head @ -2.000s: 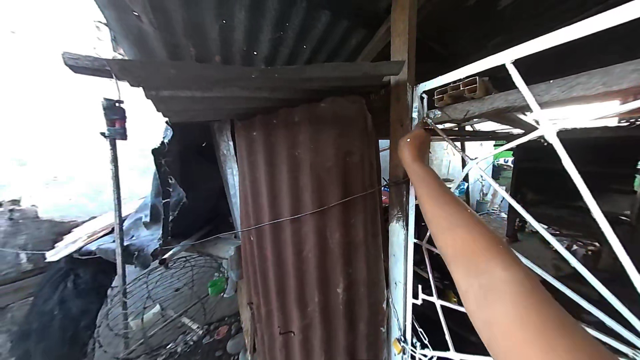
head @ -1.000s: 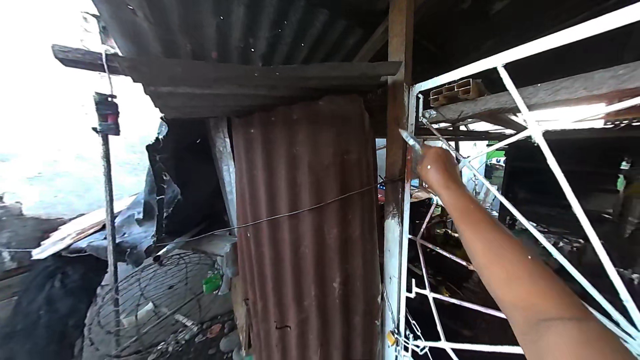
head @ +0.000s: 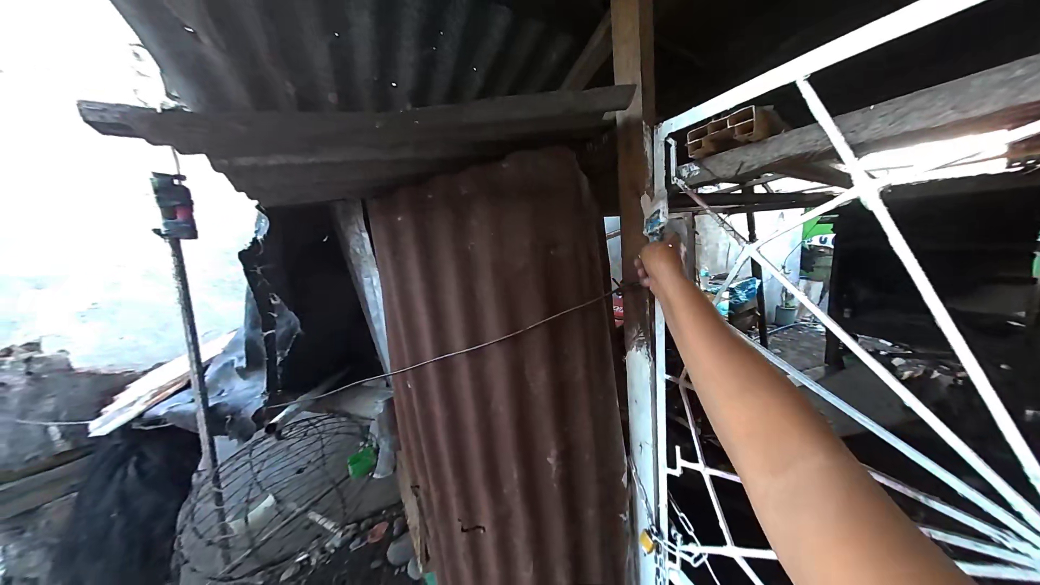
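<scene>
My right hand (head: 661, 264) is closed around a paintbrush (head: 655, 221), its bristle end pointing up against the left upright of a white metal gate (head: 660, 341). Beside that upright stands a wooden post (head: 634, 179), bare brown above and coated white lower down. White paint covers most of the gate's bars, though some inner bars look patchy. A brass padlock (head: 647, 541) and a chain (head: 686, 528) hang low on the gate. My left hand is out of view.
A rusty corrugated metal sheet (head: 496, 366) stands left of the post, with a wire (head: 487, 343) strung across it. Corrugated roofing (head: 366, 57) hangs overhead. Hollow bricks (head: 731, 130) rest on a beam behind the gate. A round wire frame (head: 276, 487) lies lower left.
My right hand was higher at the gate's upper corner, then lower and right of the upright with the brush tilted left. Now it is at the upright with the brush pointing up.
</scene>
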